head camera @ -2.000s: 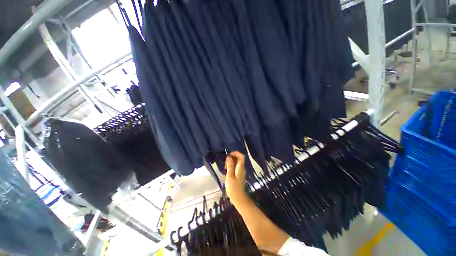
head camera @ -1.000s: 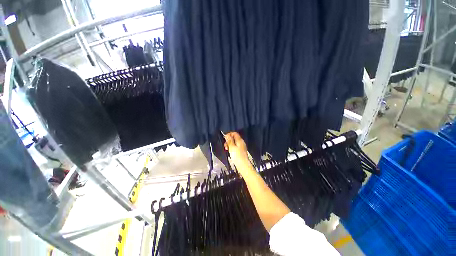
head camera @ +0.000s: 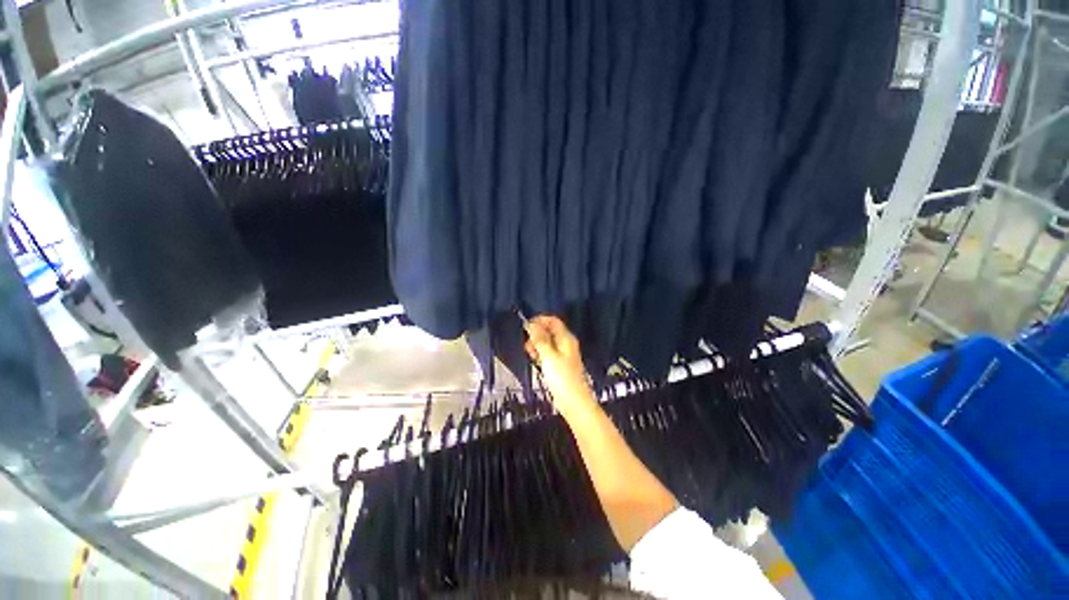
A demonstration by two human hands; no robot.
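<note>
Dark navy garments [head camera: 633, 152] hang closely packed in front of me, their lower edges at mid-height. My right hand [head camera: 553, 347] reaches up from the lower right to the lower edge of the cloth, left of centre. Its fingers are closed. A thin pale tip shows at the fingertips, perhaps of thread snips [head camera: 523, 316]; the rest is hidden in the hand. Dark cloth hangs right beside the fingers. My left hand is not in view.
A lower rail [head camera: 692, 369] with black hangers and dark garments crosses below the hand. Blue crates [head camera: 867, 492] stand at the lower right. Bagged dark garments [head camera: 147, 223] hang at the left. A grey metal post [head camera: 920, 176] stands at the right.
The view has swung, so the garments sit further right and the crates show more. My right hand stays at the lower edge, with its fingers still closed.
</note>
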